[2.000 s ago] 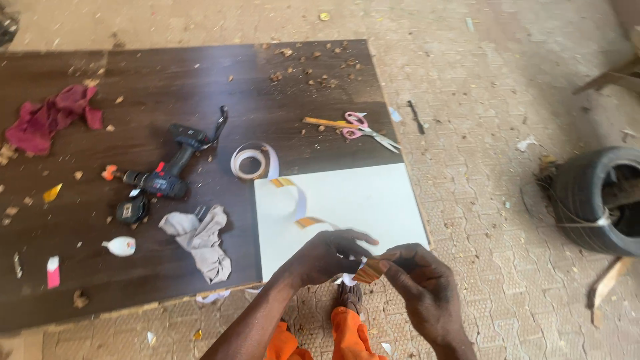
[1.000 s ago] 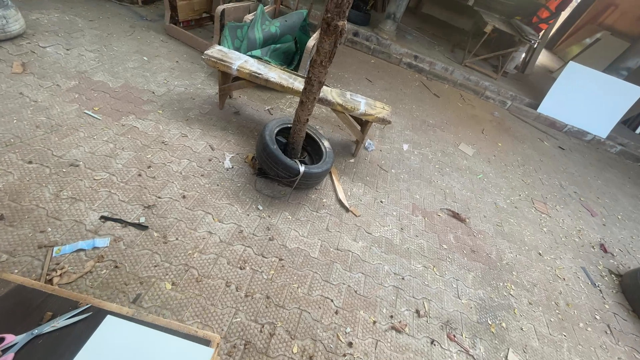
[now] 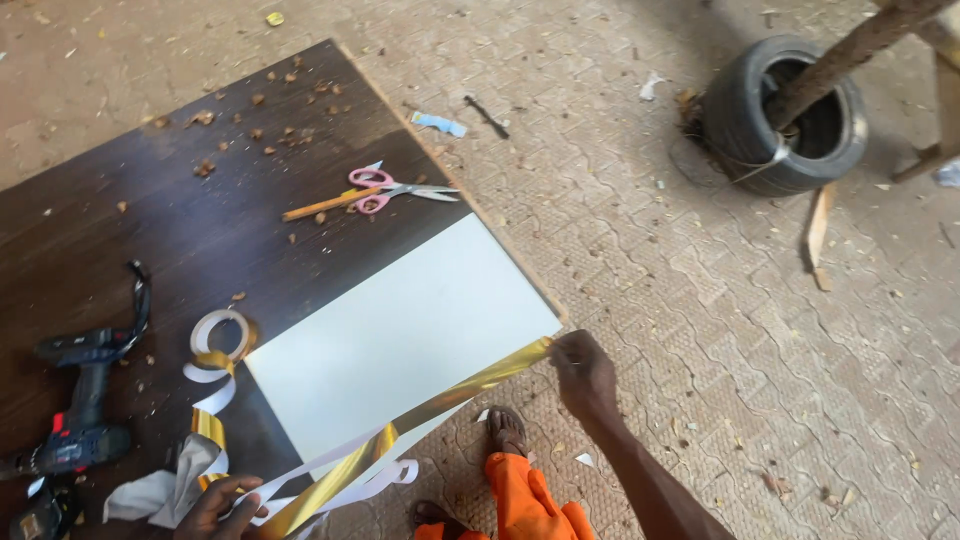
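Note:
My right hand (image 3: 586,375) pinches one end of a shiny gold tape strip (image 3: 472,382) at the near right corner of a white rectangular board (image 3: 405,330). The strip runs along the board's near edge down to my left hand (image 3: 221,510), whose fingers are closed on it and on loose white backing (image 3: 367,487). From the left hand the tape curls back, gold and white, to its roll (image 3: 222,334) beside the board's left corner. A grey cloth (image 3: 161,491) lies against the left hand.
On the dark tabletop (image 3: 187,247) are pink-handled scissors (image 3: 405,189), an orange pencil (image 3: 326,204), a cordless drill (image 3: 86,412) and brown debris. A tire (image 3: 780,120) with a wooden post in it stands on the paving at right. My feet are below the board.
My hands were close together over the board's near edge two seconds ago; now they are far apart with the gold strip stretched between them. The view swung away to the yard and back.

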